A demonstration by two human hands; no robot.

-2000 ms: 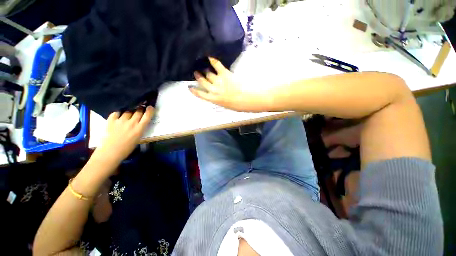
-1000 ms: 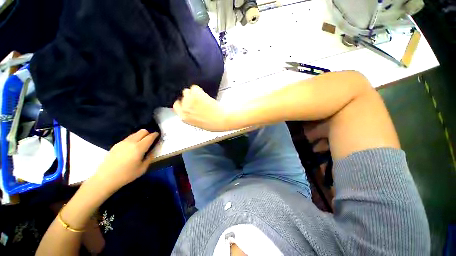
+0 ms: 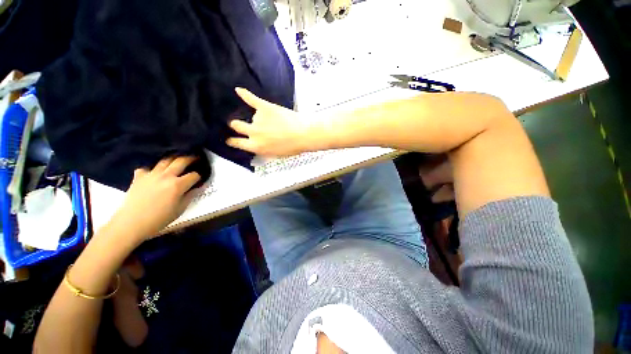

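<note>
A large black garment piece point(image 3: 152, 76) lies bunched on the white sewing table point(image 3: 277, 173), at the left and middle. My left hand point(image 3: 165, 190) is at its lower front edge, fingers bent over the cloth; whether it grips the cloth is unclear. My right hand point(image 3: 266, 128) lies on the cloth's right part, thumb and fingers spread apart. The cloth hides what lies under it and most of the sewing machine, of which a grey part point(image 3: 263, 10) shows at the top.
Black-handled thread snips point(image 3: 422, 84) lie on the table beyond my right forearm. A blue basket point(image 3: 48, 252) with white scraps stands at the left. A small brown square point(image 3: 452, 25) and second machine fittings point(image 3: 515, 41) are at the upper right. Dark embroidered cloth point(image 3: 187, 297) hangs below left.
My right hand has opened from a closed grip and moved slightly up onto the cloth. My left hand and the cloth's front edge have shifted slightly up and left.
</note>
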